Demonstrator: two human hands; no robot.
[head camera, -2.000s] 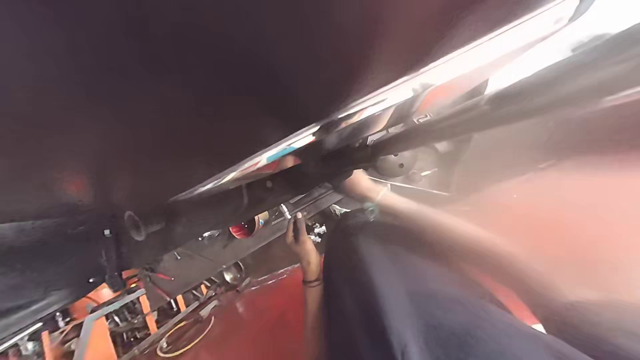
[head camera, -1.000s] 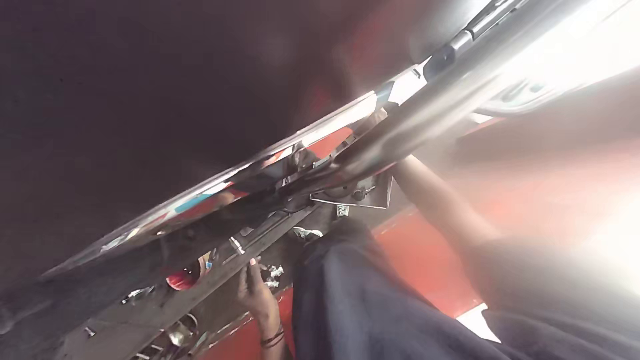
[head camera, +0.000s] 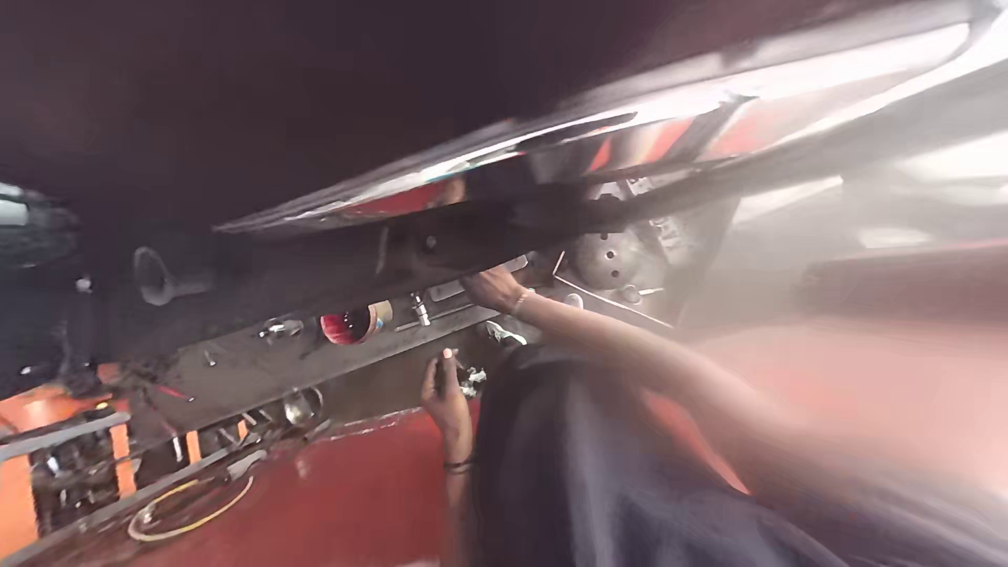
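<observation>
My left hand, with a dark band at the wrist, is raised at the lower middle with its fingers pointing up; something dark may lie between them, but this is unclear. My right hand, with a thin bracelet, reaches in from the right to the lower edge of a long dark bar. Its fingertips are hidden, and what they touch cannot be told. Left of it, on a grey shelf, are a shiny metal fitting and a round container with a red inside.
A large dark panel with a glossy edge fills the top. To the right of my right hand is a round metal part with holes. At the lower left are an orange rack with metal parts and a yellow looped cable, by a red floor.
The view has swung noticeably. My right hand, hidden behind the dark bar one second ago, shows again at its lower edge. My left hand remains raised below the shelf.
</observation>
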